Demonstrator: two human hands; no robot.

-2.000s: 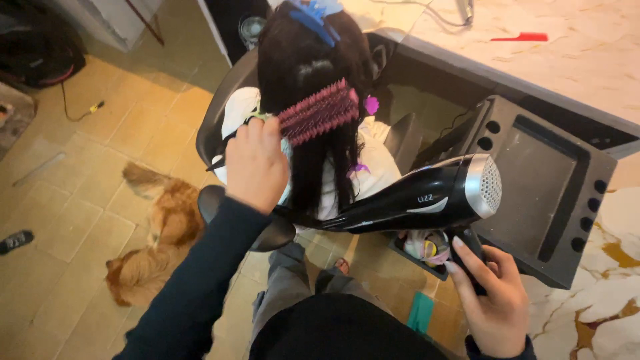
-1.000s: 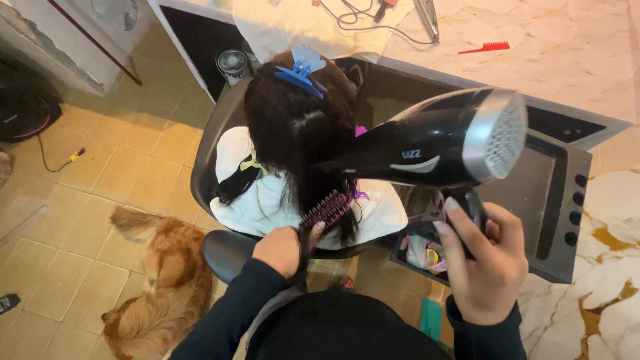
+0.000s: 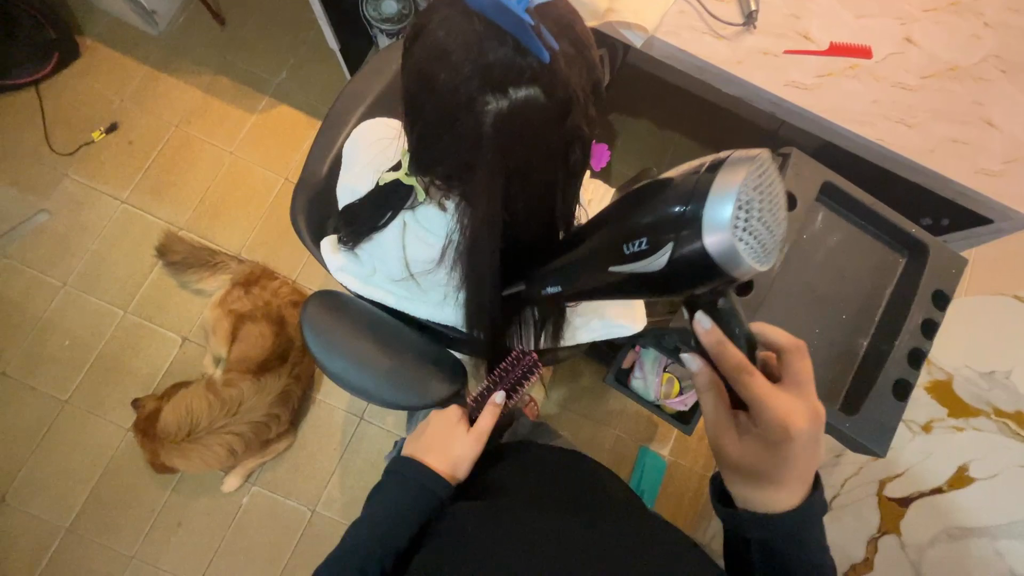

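Note:
A seated person's long dark hair [image 3: 512, 176] hangs over a white towel [image 3: 416, 256] on the shoulders. My left hand [image 3: 452, 440] grips a dark pink bristle hairbrush [image 3: 508, 380] at the lower ends of the hair. A black Lizz hair dryer [image 3: 640, 232] is held by its handle in my right hand [image 3: 764, 408], its nozzle pointing left against the hair. On top of the head sits a blue hair clip [image 3: 516, 24]. A pale green clip [image 3: 406, 176] holds a side section at the left, and a magenta clip [image 3: 599, 155] shows at the right.
A brown dog [image 3: 240, 368] lies on the tiled floor beside the black chair [image 3: 308, 192] and a black padded seat [image 3: 384, 350]. At the right stands a grey trolley [image 3: 872, 432] with an open drawer [image 3: 688, 422]. A red comb [image 3: 836, 50] lies on the counter [image 3: 920, 104].
The brush has moved from the upper back of the hair down to its ends, with my left hand on it. The dryer remains in my right hand, its nozzle now at the hair.

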